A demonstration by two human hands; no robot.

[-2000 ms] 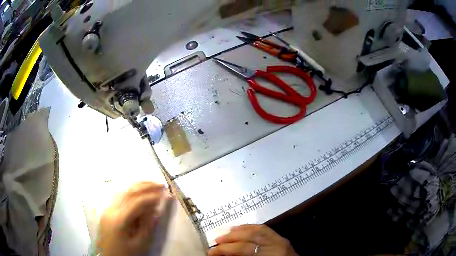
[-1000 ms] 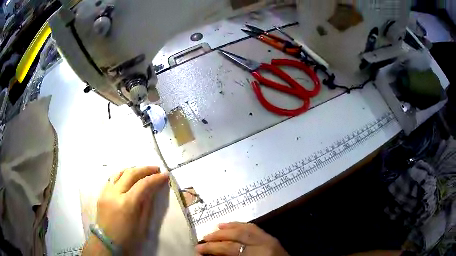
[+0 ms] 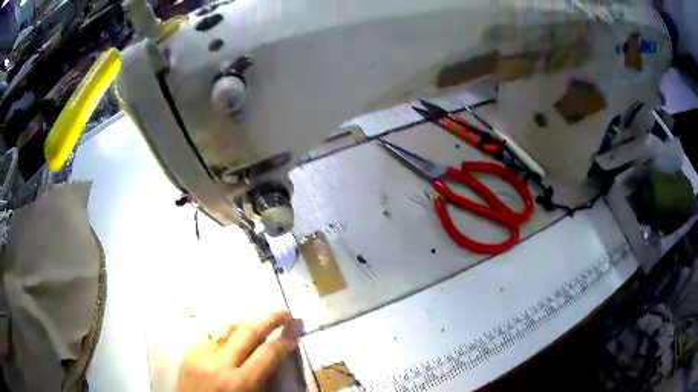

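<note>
A beige cloth panel [image 3: 170,348], nearly white under the lamp, lies on the sewing table and runs up to the presser foot and needle area [image 3: 277,264]. My left hand [image 3: 243,354] lies on the panel near the bottom, its fingertips together at the panel's right edge, below the foot. The needle tip is too small and bright to make out. My right hand is out of the picture.
The machine head [image 3: 329,69] spans the top. Red-handled scissors [image 3: 490,207] and orange-handled snips [image 3: 467,132] lie on the bed. Tan cut panels [image 3: 50,283] lie at left, below a yellow piece [image 3: 83,111]. A printed ruler [image 3: 528,325] follows the front edge.
The view has shifted, so the machine and scissors appear lower and further right. My right hand has gone out of the picture at the bottom. My left hand stays at the panel's edge.
</note>
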